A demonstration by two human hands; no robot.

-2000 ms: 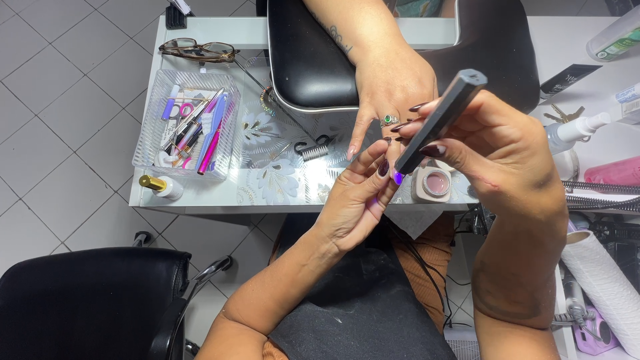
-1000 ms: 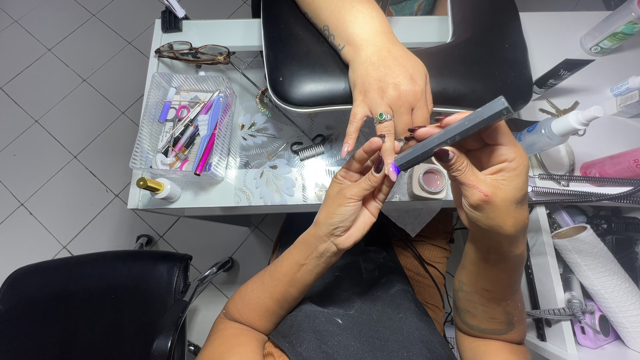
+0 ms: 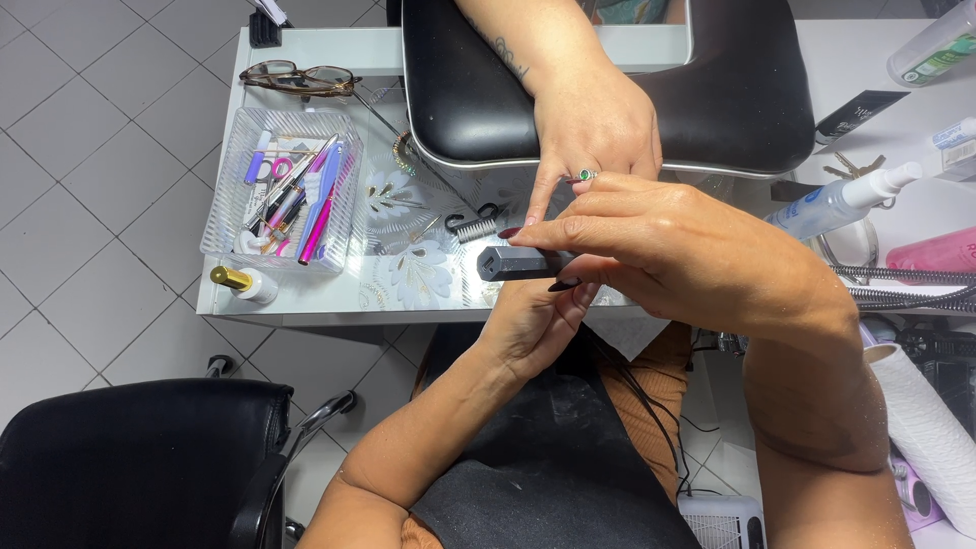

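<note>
My right hand (image 3: 671, 244) pinches a dark grey, pen-shaped UV lamp (image 3: 526, 263), its end with a port tilted toward the left. Beneath it, my left hand (image 3: 534, 324) is partly covered; it is at the other person's fingers, but its hold on them is hidden. The other person's hand (image 3: 598, 118), with a green-stone ring (image 3: 586, 174) on it, lies palm down, coming from the black padded armrest (image 3: 473, 114). One finger of that hand points toward the lamp. The lamp's other end and any glow are out of sight behind my right hand.
A clear plastic basket (image 3: 213, 183) of tools and pens stands left, with a gold-capped bottle (image 3: 255, 285) below and eyeglasses (image 3: 301, 79) above. A small nail brush (image 3: 474, 227) lies mid-table. To the right are a spray bottle (image 3: 827, 206), coiled cord (image 3: 907, 276) and paper roll (image 3: 926, 435).
My right hand has swung the lamp round, so its port end now points left instead of up and right. The purple glow and the small jar seen earlier are now out of sight.
</note>
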